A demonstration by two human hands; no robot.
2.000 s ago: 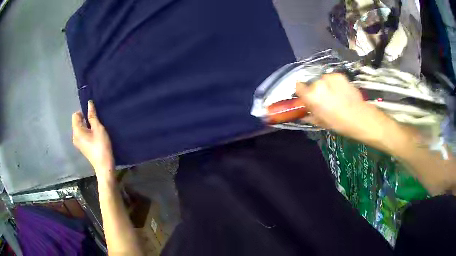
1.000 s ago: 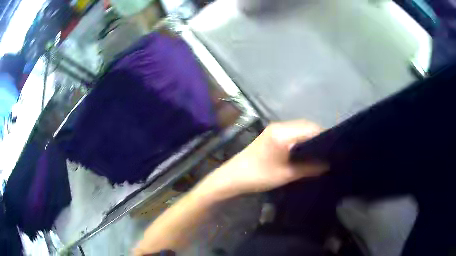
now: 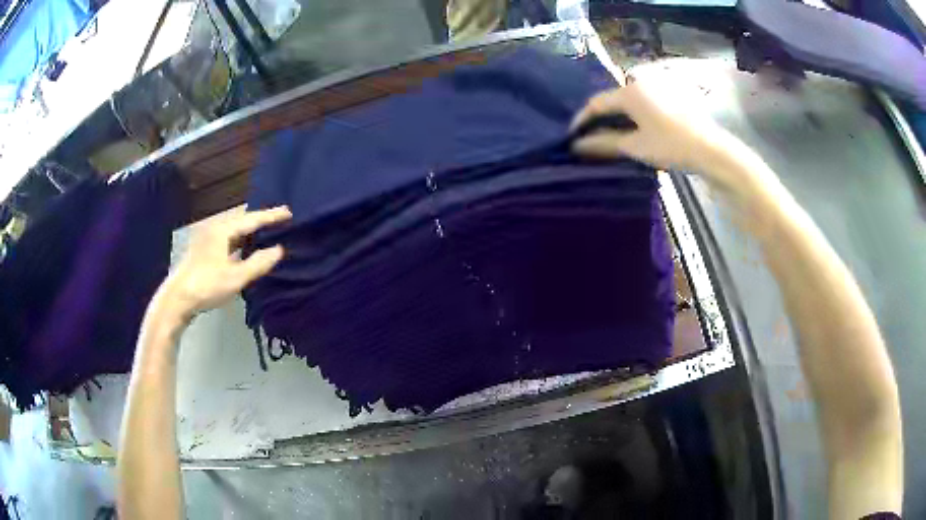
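Note:
A navy garment panel (image 3: 406, 142) lies on top of a thick stack of navy-purple panels (image 3: 477, 295) with ragged, layered edges. My left hand (image 3: 218, 264) is at the stack's left edge, thumb and finger apart with cloth edges between them; whether it grips them cannot be told. My right hand (image 3: 635, 127) pinches the top panel's near edge at the upper right of the stack. A white sheet (image 3: 218, 376) shows under the stack's left side.
The stack stands on a slatted brown table (image 3: 218, 157) with a pale metal frame. A second dark purple pile (image 3: 81, 274) lies at the left. The grey pressing table (image 3: 792, 305) is at the right, with a narrow padded arm (image 3: 843, 46) behind it.
The view has turned from the pressing table to the slatted table. The dark cloth held at the right a second ago is gone from there; a navy panel now lies on the stack, both hands at it.

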